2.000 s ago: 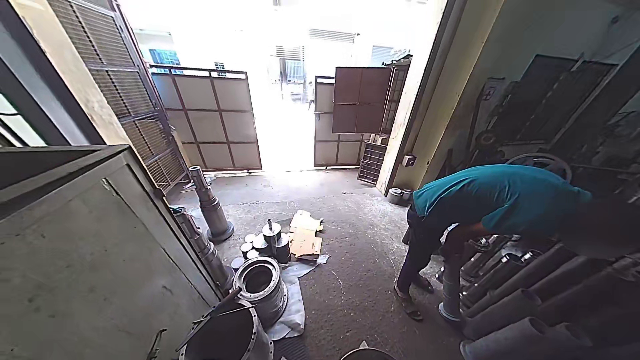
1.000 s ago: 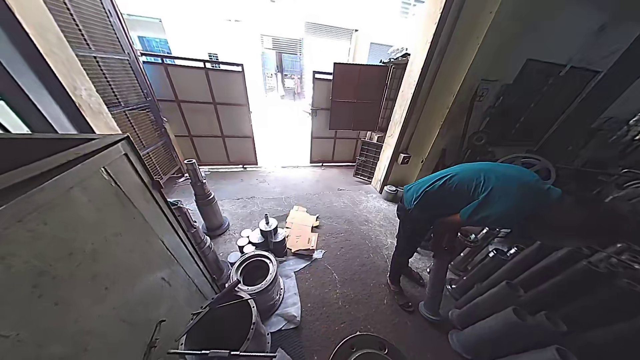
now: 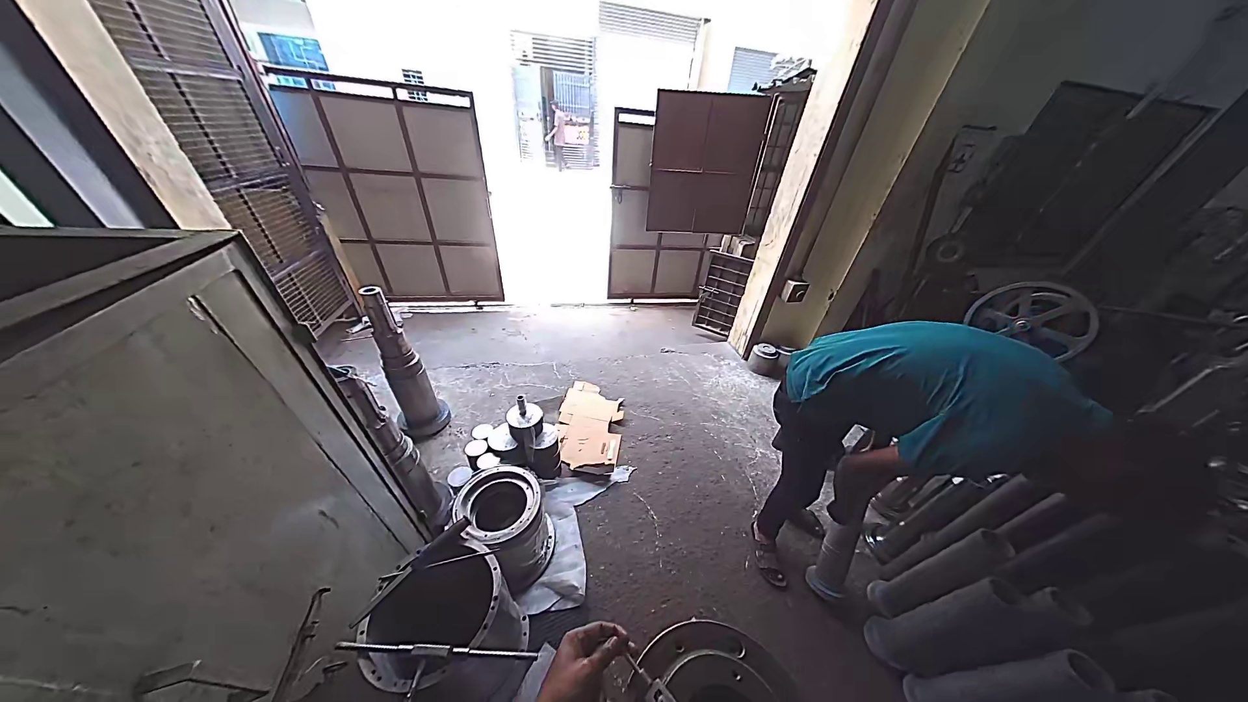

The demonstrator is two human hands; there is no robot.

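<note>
My left hand (image 3: 583,663) is at the bottom edge, its fingertips pinched on a thin metal tool (image 3: 639,673) that reaches over a round metal flange (image 3: 707,648) with bolt holes. The tool's lower part is cut off by the frame. My right hand is not in view. Left of my left hand, a tap wrench with a long bar (image 3: 439,650) lies across a large flanged metal cylinder (image 3: 507,609). A smaller flanged cylinder (image 3: 531,546) stands on white plastic sheeting (image 3: 570,556) behind it.
A person in a teal shirt (image 3: 936,390) bends over metal tubes (image 3: 951,575) at the right. Flattened cardboard (image 3: 590,429) and dark round parts (image 3: 546,453) lie ahead. Stepped shafts (image 3: 405,375) stand beside a metal cabinet (image 3: 146,468) at the left. Gates (image 3: 409,195) flank the doorway.
My left hand has come into view at the bottom with the thin tool. More of the flange shows than two seconds ago. The person at the right stays bent over the tubes.
</note>
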